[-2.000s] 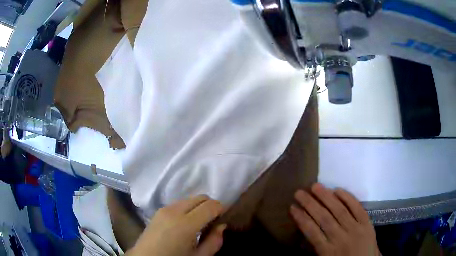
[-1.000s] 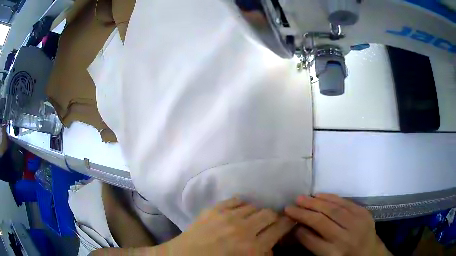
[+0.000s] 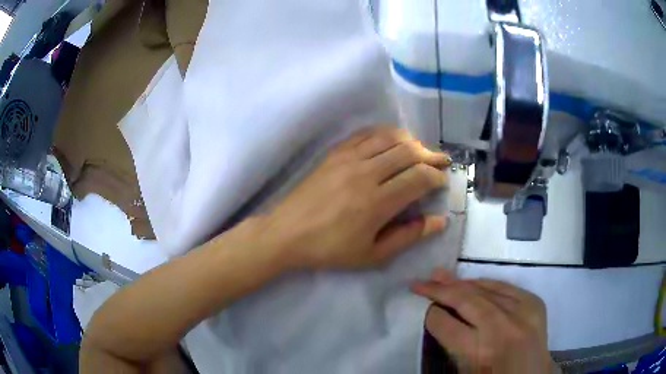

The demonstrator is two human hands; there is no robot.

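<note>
The cut fabric panel (image 3: 270,88) lies white side up from the top of the view down past the table's front edge. Its right edge runs by the presser foot and needle (image 3: 461,162) of the sewing machine (image 3: 467,44). My left hand (image 3: 350,197) lies on the panel, fingertips close left of the foot; no grip on the cloth shows. My right hand (image 3: 485,321) pinches the panel's edge near the table's front, where a bit of dark brown side shows under the fingers. The needle itself is too small to make out.
Brown panels (image 3: 102,109) lie at the left behind the work. A black flat rectangle (image 3: 612,226) lies on the machine bed at the right. The chrome take-up lever guard (image 3: 520,109) is on the head. A grey device with a round vent (image 3: 25,120) stands far left. Blue bins are low left.
My left hand has moved from the front edge up beside the presser foot. My right hand stays at the panel's edge near the front. The camera view has shifted, showing more of the machine head.
</note>
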